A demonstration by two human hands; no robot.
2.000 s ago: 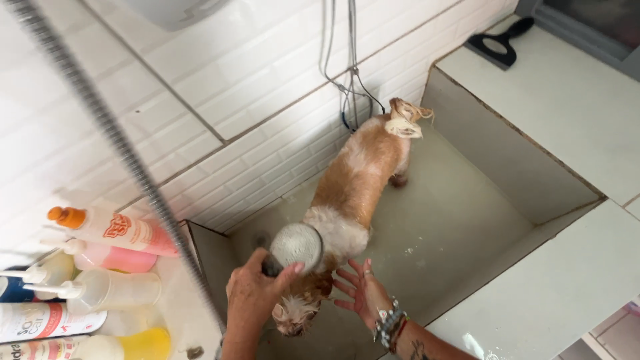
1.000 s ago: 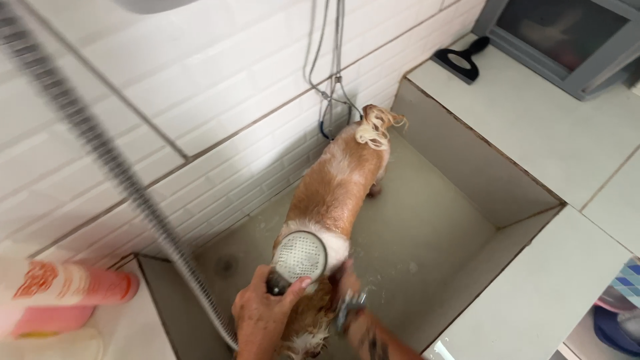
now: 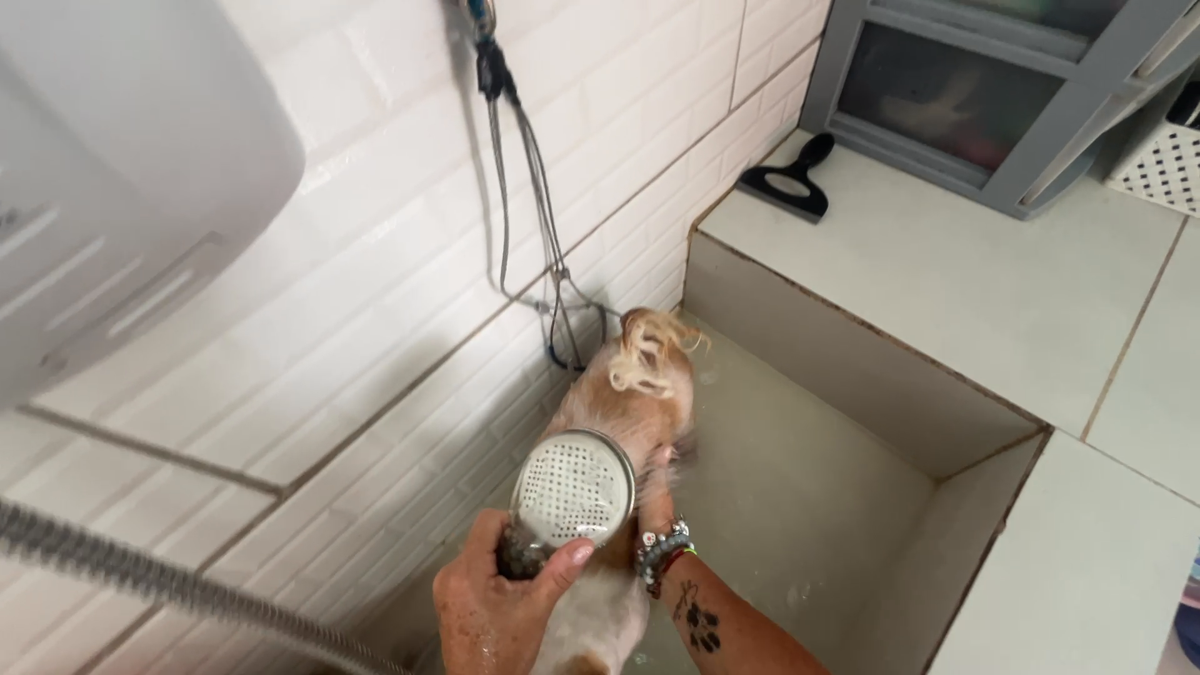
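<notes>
A wet tan and white dog [image 3: 600, 403] stands in a tiled tub, its curly wet tail at the far end and its head out of view below. My left hand [image 3: 511, 591] grips a round shower head [image 3: 574, 487] over the dog's back, the perforated face turned up toward the camera. My right hand [image 3: 661, 478] lies along the dog's right flank, blurred and partly hidden, so its fingers cannot be made out. Beaded bracelets [image 3: 664, 553] circle that wrist.
Grey cable loops [image 3: 534, 178] hang down the white tiled wall beside the dog. A metal shower hose [image 3: 178, 586] crosses the lower left. On the tiled ledge [image 3: 919, 281] lie a black squeegee-like tool [image 3: 795, 180] and a grey drawer unit [image 3: 956, 103]. A pale plastic casing [image 3: 131, 169] juts out upper left.
My right hand, spread open beside the dog two seconds ago, is now against its flank. The shower head has moved along the back toward the tail. The view has shifted.
</notes>
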